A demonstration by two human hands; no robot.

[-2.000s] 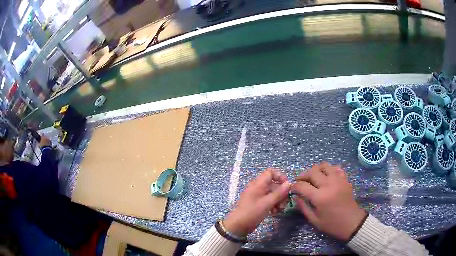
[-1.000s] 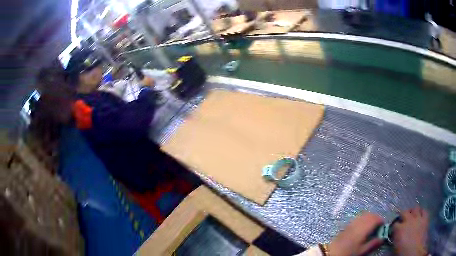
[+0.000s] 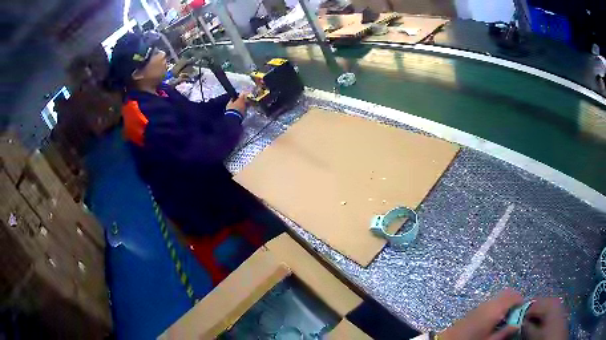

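Observation:
My left hand and my right hand are low at the right, blurred and partly cut off by the bottom edge. They are together on a small teal ring-shaped part; fingers hide much of it. An open teal housing ring with a neck tab lies at the right edge of the cardboard sheet, to the left of my hands.
A seated person works at the left beside a black and yellow device. An open carton with teal parts stands below the bench edge. The green conveyor runs beyond. Spoked fan heads show at the right edge.
The view has swung left and down, so the person and carton have come in and most fan heads have gone out. My hands now appear at the lower right, still together on the part.

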